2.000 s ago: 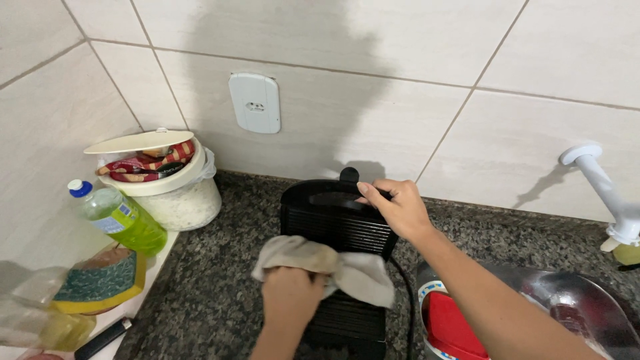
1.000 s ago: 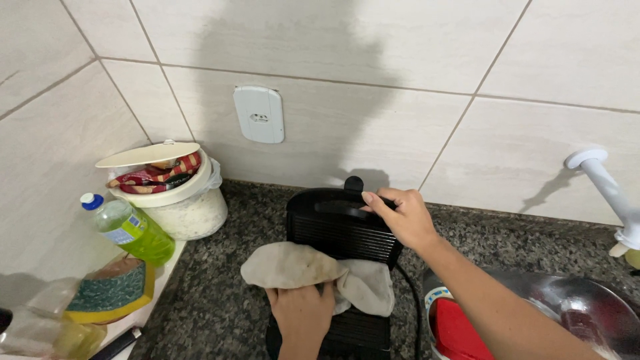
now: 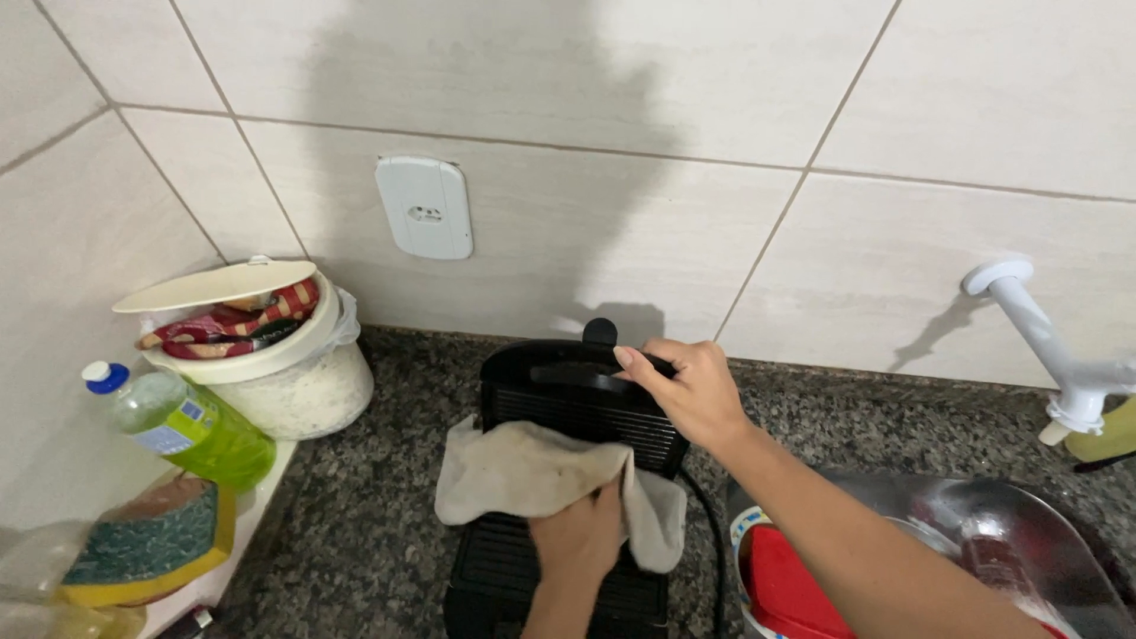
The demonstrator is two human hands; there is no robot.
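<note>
A black electric contact grill [image 3: 577,404] with ribbed plates stands opened on the granite counter, its lid raised toward the tiled wall. My right hand [image 3: 688,386] grips the right end of the lid's handle. Over the hinge area, between the two plates, my left hand [image 3: 581,532] presses a stained whitish cloth [image 3: 541,470], which partly hides its fingers. The cloth's loose end hangs to the right of that hand. Part of the lower ribbed plate [image 3: 501,550] shows below the cloth.
At left stand a lidded waste bin [image 3: 302,390], a green detergent bottle [image 3: 213,435] and a sponge [image 3: 151,541]. A black cord [image 3: 714,541] runs right of the grill. The steel sink [image 3: 1047,541] holds a red item [image 3: 790,586]; a white faucet [image 3: 1034,328] juts above.
My left hand and the cloth have shifted over the grill, and the cloth has changed its folds. My right hand keeps its hold on the lid handle.
</note>
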